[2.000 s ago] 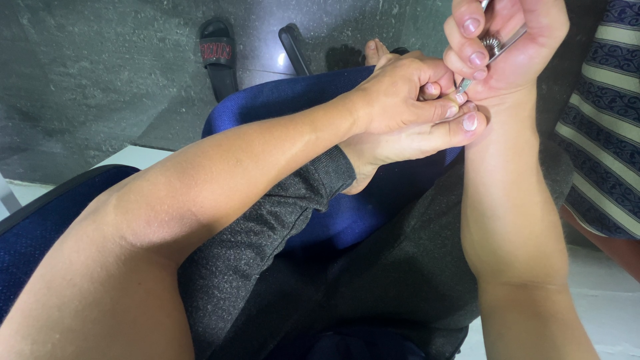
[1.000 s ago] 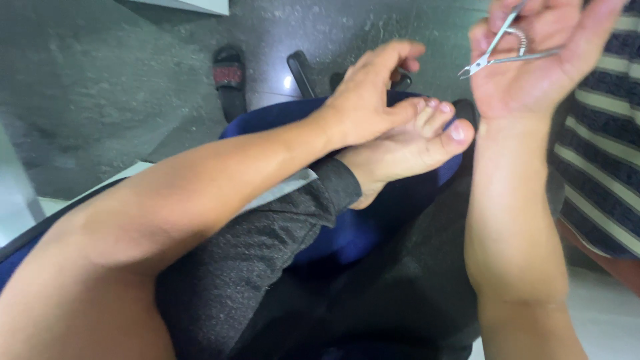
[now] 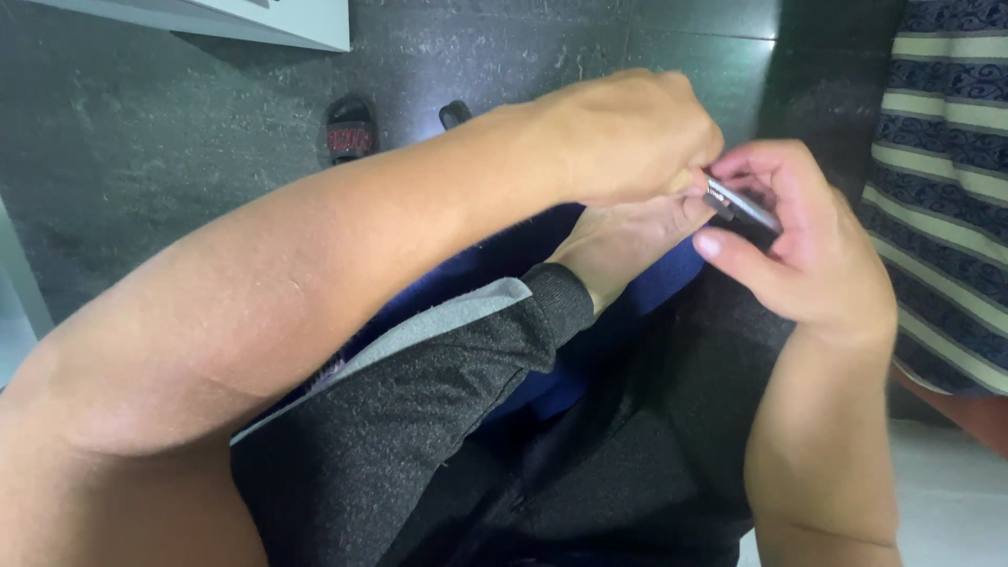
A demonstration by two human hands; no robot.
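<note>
My left hand (image 3: pixel 638 134) reaches over my bare foot (image 3: pixel 626 240), its fingers bent down near the toes and mostly hidden behind the back of the hand. To its right, my right hand (image 3: pixel 811 236) is curled around a metal cuticle nipper (image 3: pixel 744 206), blurred, with its spring end close to my left fingertips. Whether the left fingers also touch the tool or a toe cannot be told. The foot comes out of a dark grey trouser cuff (image 3: pixel 563 303) and lies over the blue chair seat (image 3: pixel 669 272). Most toes are covered by the hands.
A black slide sandal with red lettering (image 3: pixel 350 134) lies on the dark tiled floor (image 3: pixel 197 110). Beside it shows a black chair-base part (image 3: pixel 454 115). White furniture (image 3: pixel 315 24) stands at the upper left. On the right, another person in striped patterned cloth (image 3: pixel 945 173) is close by.
A second ago my left hand was apart from the nipper and the toes showed; now both hands are together at the toes. The right hand has turned and closed around the nipper.
</note>
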